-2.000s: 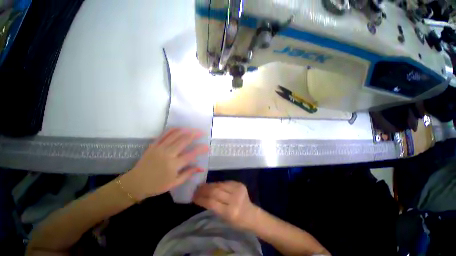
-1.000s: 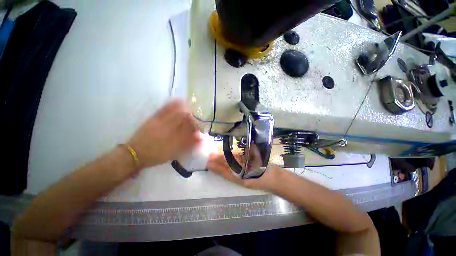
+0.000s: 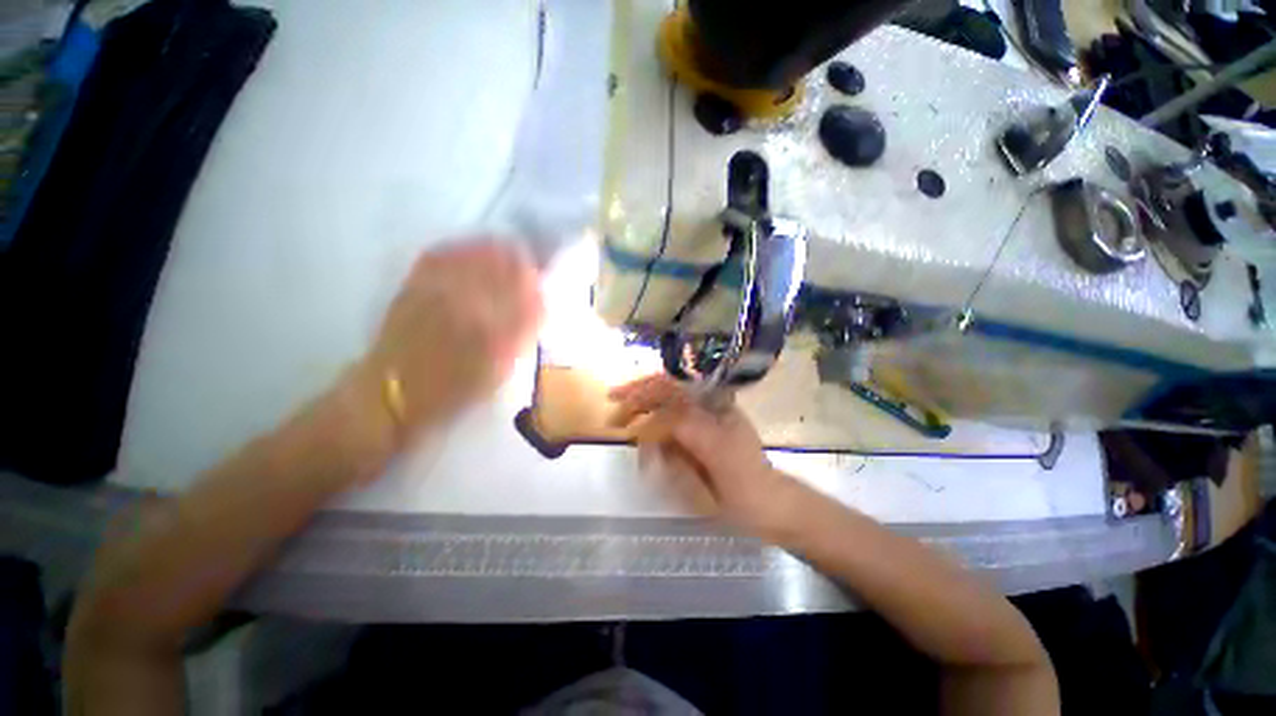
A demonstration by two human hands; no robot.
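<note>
The pale garment piece (image 3: 563, 133) lies on the white table along the left side of the sewing machine head (image 3: 840, 210). Its near end runs into the bright lamp glare by the needle area, so its edge there is unclear. My left hand (image 3: 465, 308) is blurred beside the glare, left of the head; its fingers and any hold on the cloth cannot be made out. My right hand (image 3: 700, 445) is over the tan machine bed (image 3: 581, 403), under the head's front, fingers apart and no cloth visible in it. The presser foot is hidden.
A thick dark folded stack (image 3: 105, 238) lies at the table's left. Thread snips (image 3: 898, 406) lie beneath the machine arm. The ruled metal edge (image 3: 560, 555) runs along the front. Small round items (image 3: 1128, 501) sit at the right. A shiny guard (image 3: 770, 301) projects above my right hand.
The pale piece has moved away from me; its near end no longer shows over the bed's front-left corner. My left hand has moved slightly up and right, my right hand sits clear of the guard.
</note>
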